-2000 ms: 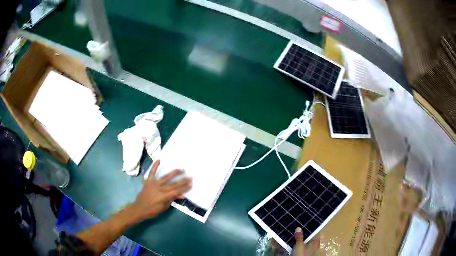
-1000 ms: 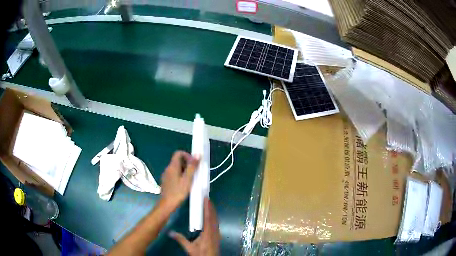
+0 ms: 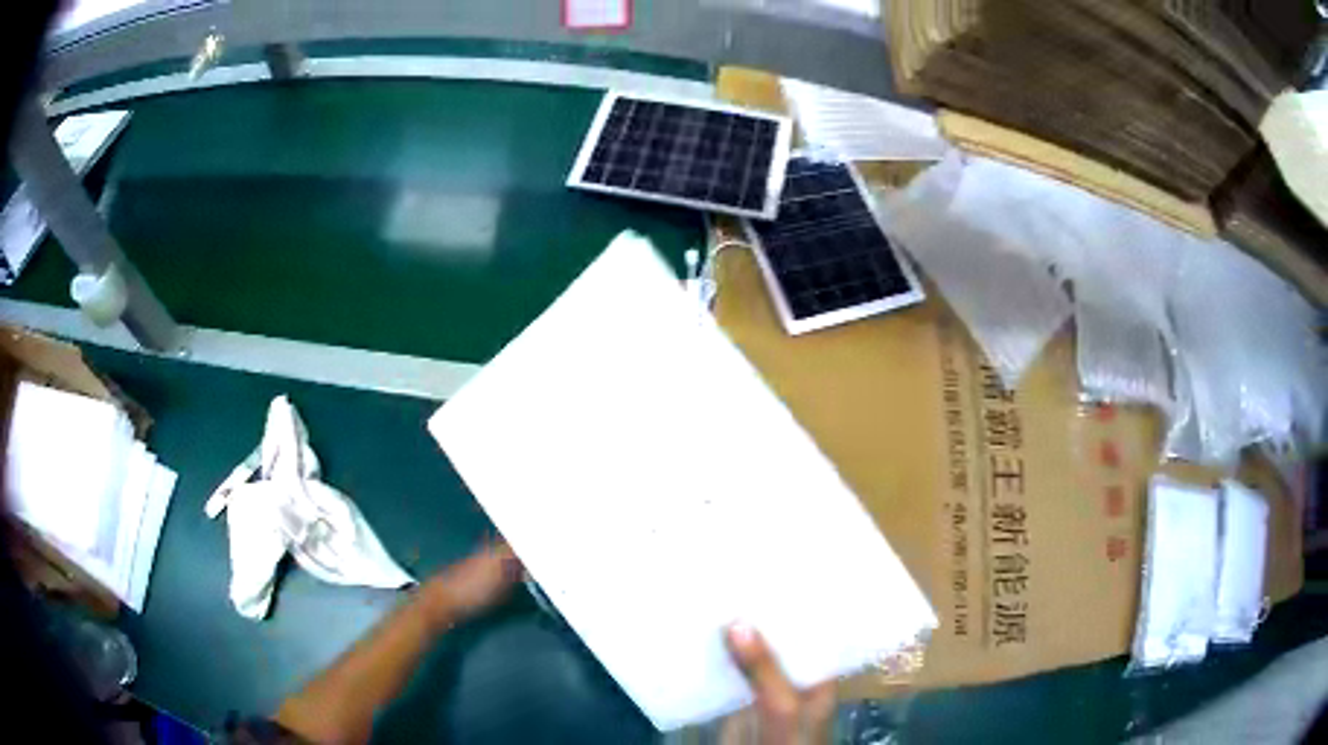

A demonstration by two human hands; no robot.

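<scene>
A large white rectangle, a paper sheet or panel back, lies tilted in front of me and faces up. Any layers under it are hidden. My right hand holds its lower right edge, with the thumb on top and the fingers hidden beneath. My left hand is at its lower left edge, blurred, with its fingertips hidden behind it, so its grip cannot be told. A crumpled white cloth lies left of it on the green bench. Part of a white cable shows just beyond the rectangle's upper edge.
Two solar panels, one overlapping the other, lie at the back. Flattened brown cardboard is at right, with clear ribbed bags and packed white pieces. An open carton holds white sheets at left. Cardboard sheets are stacked behind.
The white-faced stack was upright and edge-on between my hands; its white face has now turned up and it sits further right. Earlier, my right hand was on a separate front panel. The view has shifted.
</scene>
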